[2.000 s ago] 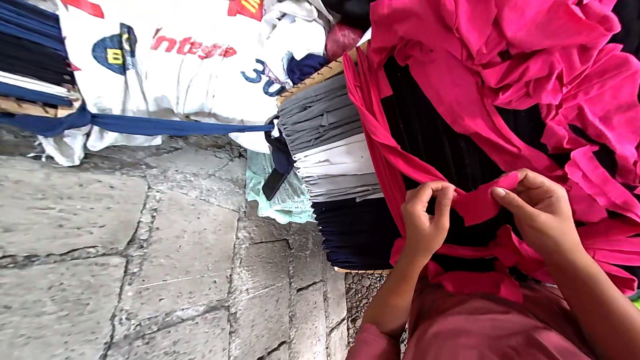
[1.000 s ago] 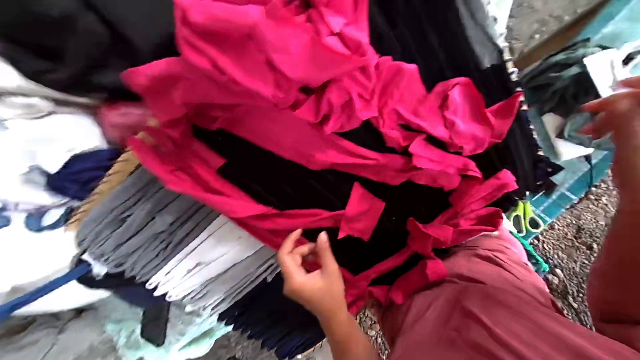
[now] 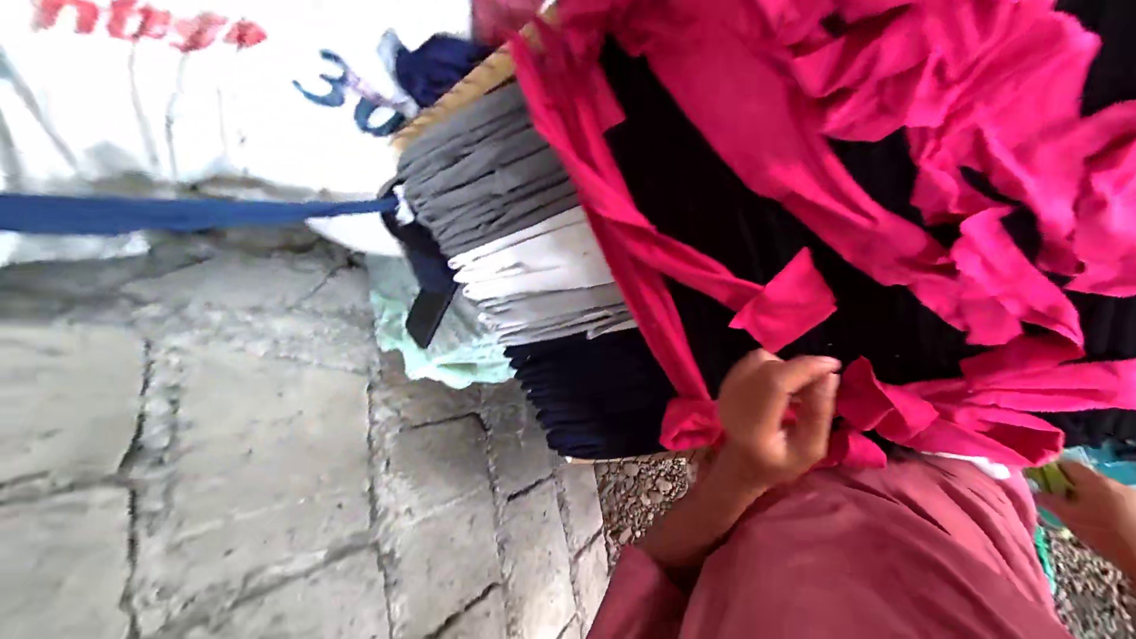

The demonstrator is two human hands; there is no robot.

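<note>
My left hand [image 3: 781, 413], fingers curled, rests at the near edge of the black woven fabric [image 3: 728, 204]. Just above its fingertips lies the squarish loose end of a pink fabric strip [image 3: 788, 302]; whether the fingers pinch any cloth cannot be told. A knotted pink bit [image 3: 690, 424] touches the hand's left side. Long pink strips [image 3: 621, 213] run over the black part, with a crumpled pink heap [image 3: 958, 62] beyond. At the right edge my right hand [image 3: 1096, 510], partly cut off, has its fingers on the lime-green handles of scissors [image 3: 1049, 479]; the blades are hidden.
Grey [image 3: 488, 169], white [image 3: 532, 266] and navy fabric strips [image 3: 595, 390] are packed on the frame's left side. A blue cloth band [image 3: 177, 213] stretches leftward from it. Blue-handled scissors [image 3: 355, 93] lie on a white printed sack [image 3: 266, 142]. Stone paving [image 3: 266, 426] and gravel [image 3: 639, 493] lie below.
Two seconds ago both hands held a pink strip. The right hand then moved away to the right and is now at the green scissors, which lay beside my lap. The view has swung right and back.
</note>
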